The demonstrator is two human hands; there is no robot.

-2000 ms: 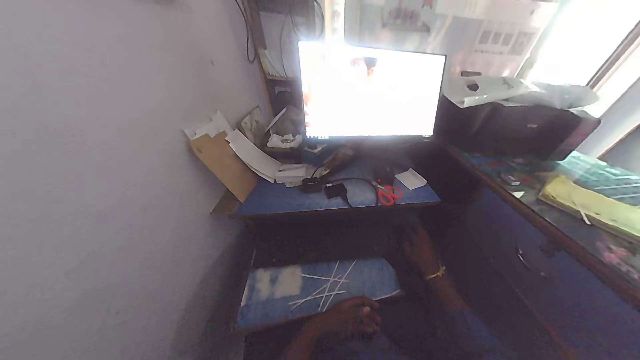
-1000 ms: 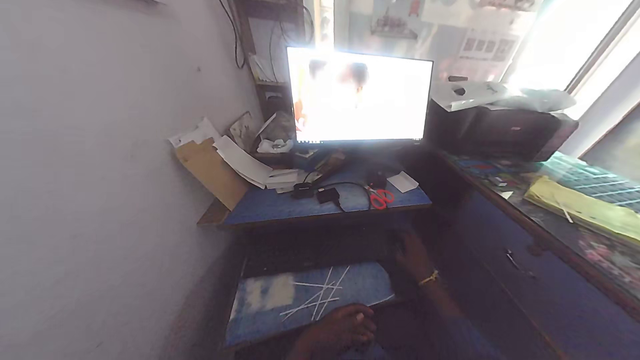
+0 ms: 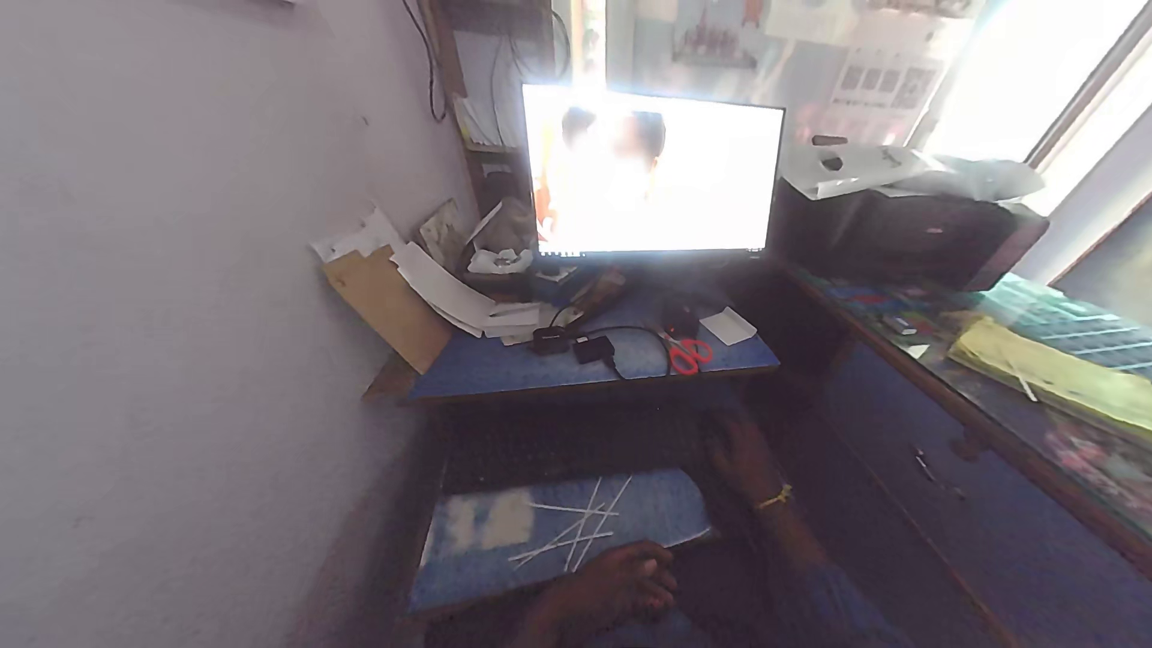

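My left hand (image 3: 625,580) rests with curled fingers at the front edge of the blue pull-out tray (image 3: 468,571), just right of several thin white sticks (image 3: 576,531) that lie crossed; nothing shows in it. In the shade at the tray's right, my right hand (image 3: 740,454), with a yellow band at the wrist, reaches over a dark thing, perhaps a computer mouse; its fingers are too dark to read. A dark keyboard (image 3: 576,441) lies behind the sticks. Above it, on the blue desk shelf (image 3: 504,373), are red-handled scissors (image 3: 690,355) and black adapters with cables (image 3: 594,349).
A lit monitor (image 3: 657,175) stands at the back of the desk. Papers and brown cardboard (image 3: 387,306) lean by the left wall. To the right, a black printer (image 3: 927,234) bears plastic-wrapped things, and a yellow cloth or packet (image 3: 1053,364) lies on the side counter. A white card (image 3: 729,326) lies near the scissors.
The picture on the monitor has changed. Both hands stay in about the same places, and the sticks lie as before. The view has shifted slightly.
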